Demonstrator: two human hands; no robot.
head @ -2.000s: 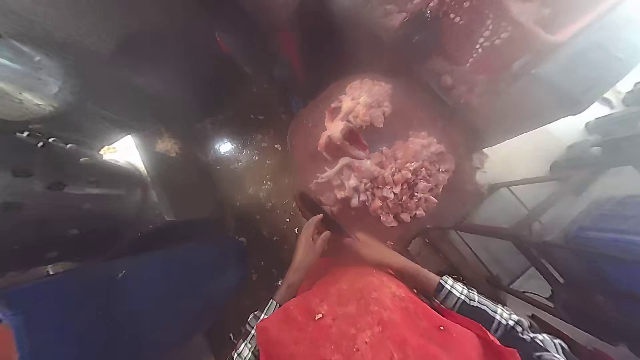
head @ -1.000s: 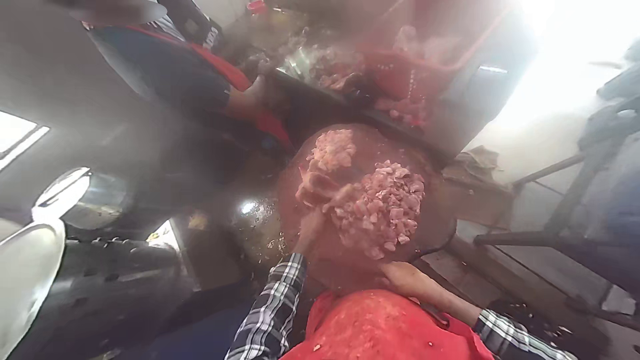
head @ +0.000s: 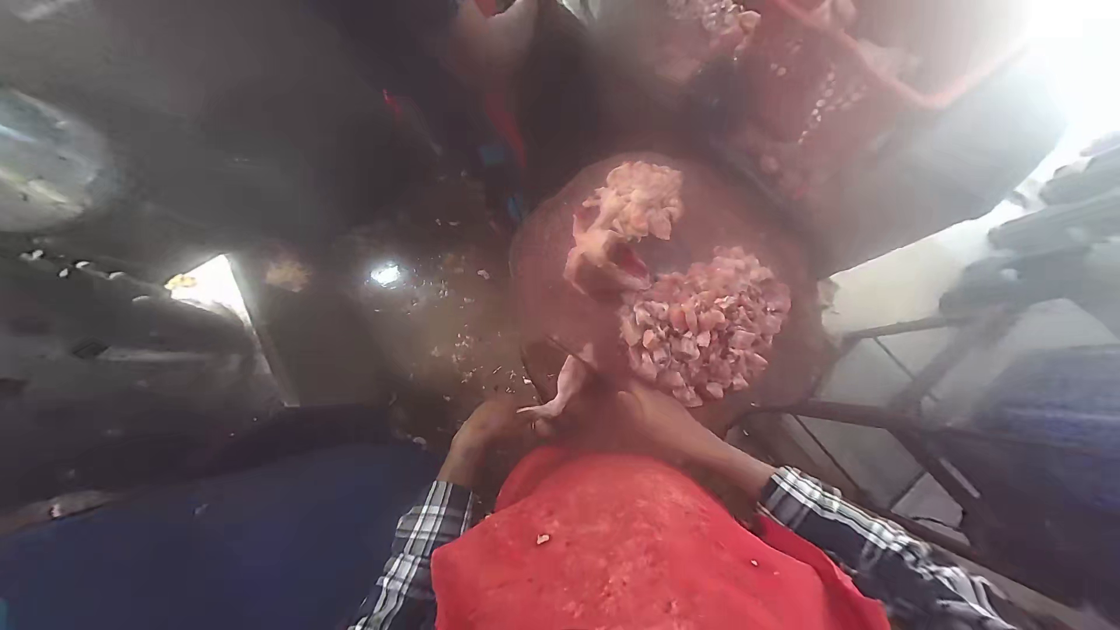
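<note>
A round chopping block (head: 560, 254) stands before me, with a large pile of cut raw meat pieces (head: 704, 324) on its right side. Behind it lie a smaller pile of pale meat pieces (head: 643, 197) and a larger piece of raw poultry (head: 604, 262). At the near left edge, my left hand (head: 503, 420) is on a pale, slender piece of poultry (head: 570, 385). My right hand (head: 634, 407) is low on the block, right of that piece. A dark blade (head: 544, 359) shows faintly at the left edge; which hand holds it cannot be told.
A red plastic crate (head: 927, 96) with meat is at the upper right. Metal frame bars (head: 884, 416) stand right of the block. The wet floor (head: 437, 341) lies to the left, and a blue surface (head: 219, 525) at the lower left.
My left hand has drawn back from the larger poultry piece to the block's near left edge, where the slender piece now is. The view has swung noticeably.
</note>
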